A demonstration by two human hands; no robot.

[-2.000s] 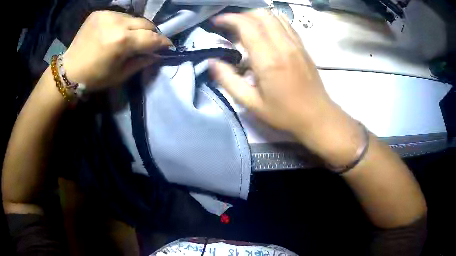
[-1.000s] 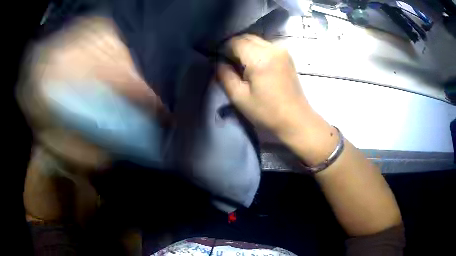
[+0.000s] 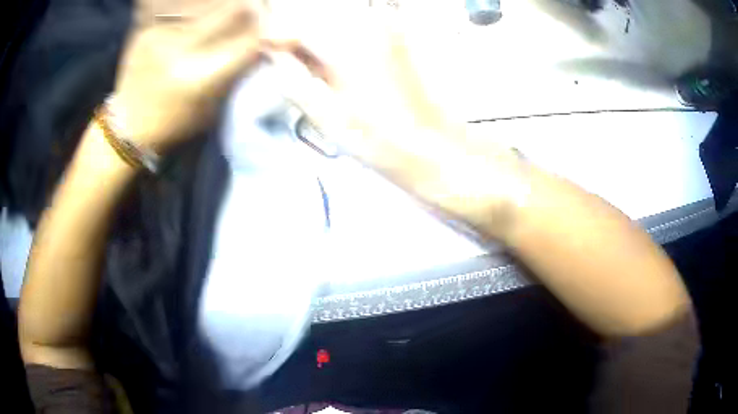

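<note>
A pale grey-white panel [image 3: 263,234] hangs blurred from my hands over the table's front edge. Black lining cloth [image 3: 154,251] hangs to its left, under my left forearm. My left hand [image 3: 190,65] is at the upper left, its fingers closed on the upper end of the panel. My right hand [image 3: 364,97] is blurred and washed out by bright light, beside the panel's upper part. A small shiny metallic piece shows by its fingers, too blurred to name. Whether my right hand holds anything cannot be told.
The white machine table [image 3: 599,162] extends to the right, with a measuring tape [image 3: 421,293] along its curved front edge. A grey-green cap [image 3: 484,10] stands at the top. A dark green object [image 3: 702,90] lies at the right. A small red thing [image 3: 323,357] shows below the table edge.
My left hand has moved up from the lower left to the top of the panel. The dark cloth has shifted left, uncovering the pale panel, which hangs further left. My right hand has blurred into the glare.
</note>
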